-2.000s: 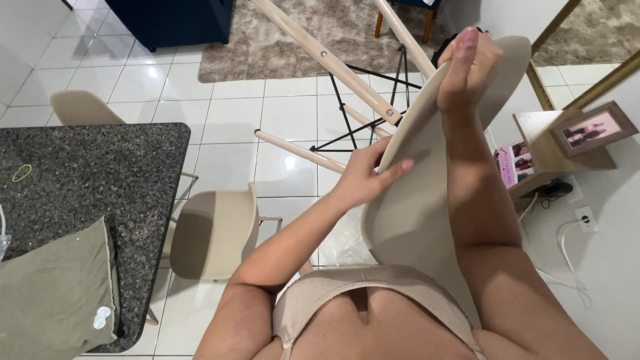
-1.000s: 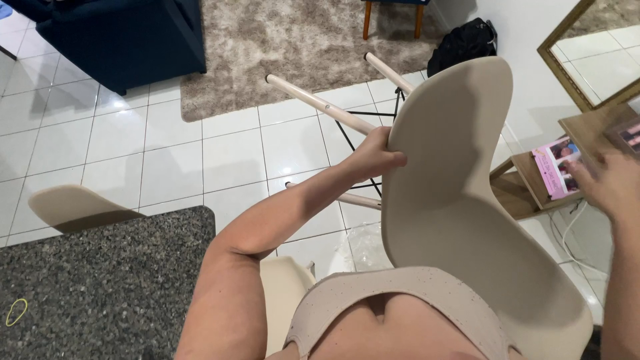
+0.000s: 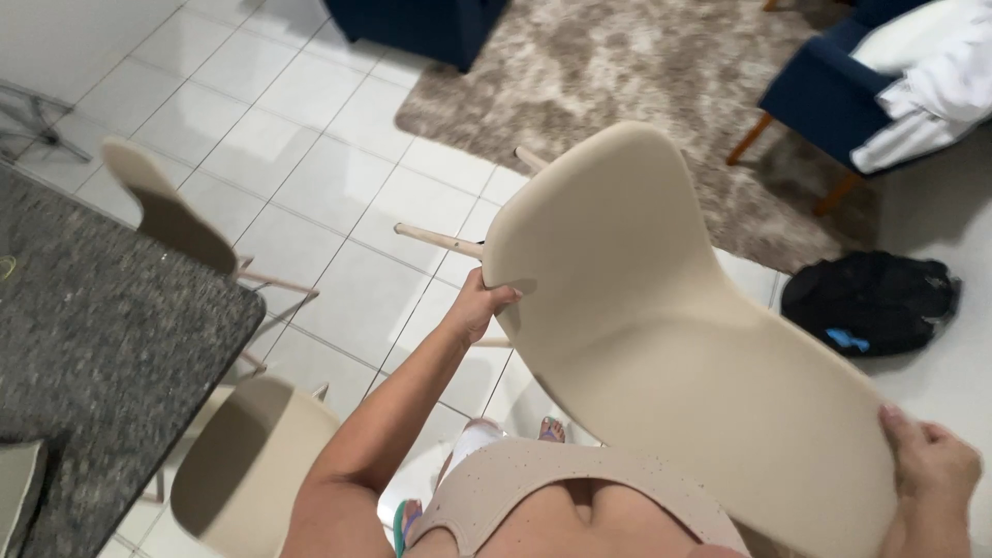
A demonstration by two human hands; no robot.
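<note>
A beige molded chair [image 3: 659, 333] with pale wooden legs is held tilted in front of my body, its legs pointing to the upper left. My left hand [image 3: 482, 306] grips the left edge of the shell, with the thumb on the inner face and the fingers hidden behind it. My right hand [image 3: 930, 457] is closed around the opposite edge at the lower right. One wooden leg [image 3: 438, 239] sticks out beyond my left hand. The shell covers most of the underframe.
At left stands a dark granite table [image 3: 101, 341], with a beige chair [image 3: 248, 465] and another chair [image 3: 167, 209] beside it. A black bag [image 3: 872, 302] lies at right. Beyond are a brown rug [image 3: 604, 85], a blue armchair [image 3: 829, 93] with white cloth [image 3: 945, 77], and dark blue furniture [image 3: 418, 27].
My right hand, off the chair near the wall shelf one second ago, now grips the shell's edge. My left hand keeps its hold. The view has turned, bringing the armchair and bag further in.
</note>
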